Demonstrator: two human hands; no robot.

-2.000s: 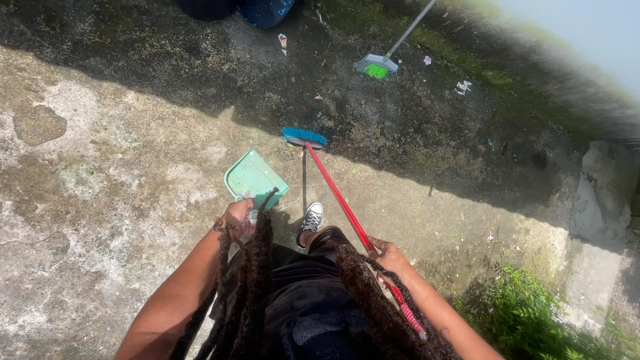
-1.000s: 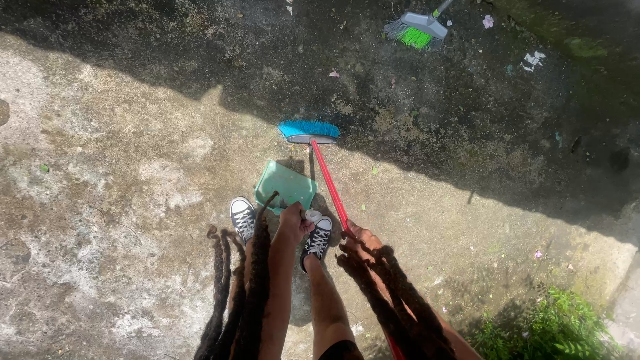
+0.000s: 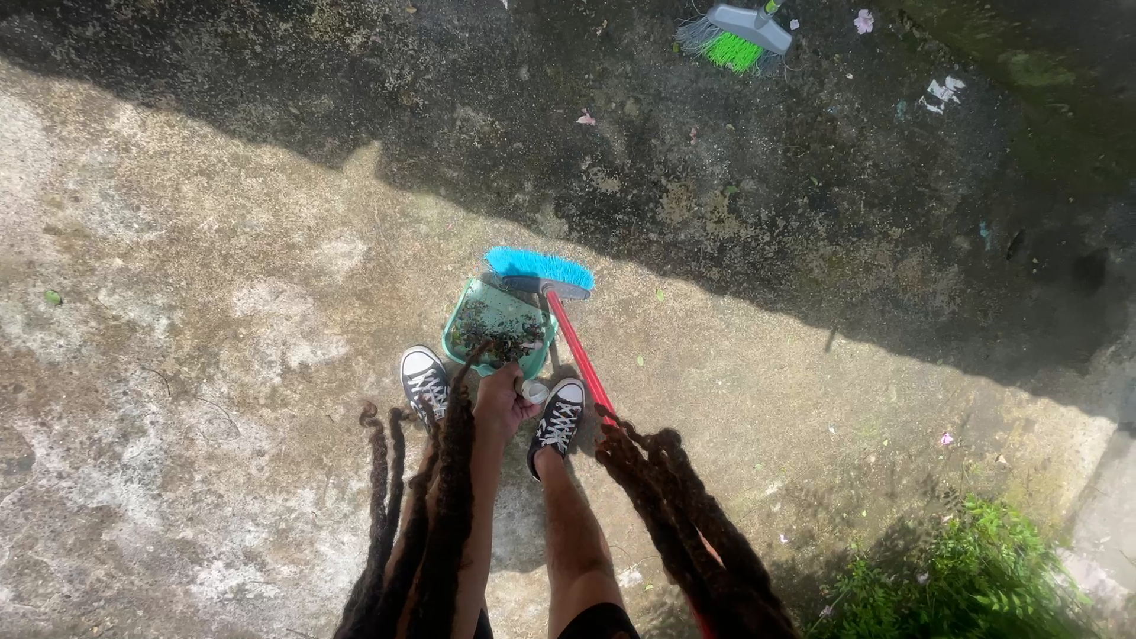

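A green plastic dustpan (image 3: 497, 311) with dark debris and bits of leaf in it lies on the concrete in front of my feet. My left hand (image 3: 504, 401) grips its handle, and a small whitish round thing shows beside the fingers. At the dustpan's front right edge is a broom head with blue bristles (image 3: 540, 265). Its red handle (image 3: 579, 357) slants down to the right and passes under hanging locks of hair. That hair hides my right hand, so its hold on the handle cannot be seen.
My sneakers (image 3: 557, 417) stand on either side of the dustpan handle. A second broom with green and grey bristles (image 3: 735, 51) lies at the top right. White scraps (image 3: 942, 93) and pink petals (image 3: 863, 21) dot the shaded concrete. A leafy plant (image 3: 963, 577) grows at the lower right.
The dustpan, held in my left hand, has moved from the left to between my feet and the blue broom head. Dark debris now shows in it. My right hand has gone out of sight behind hair.
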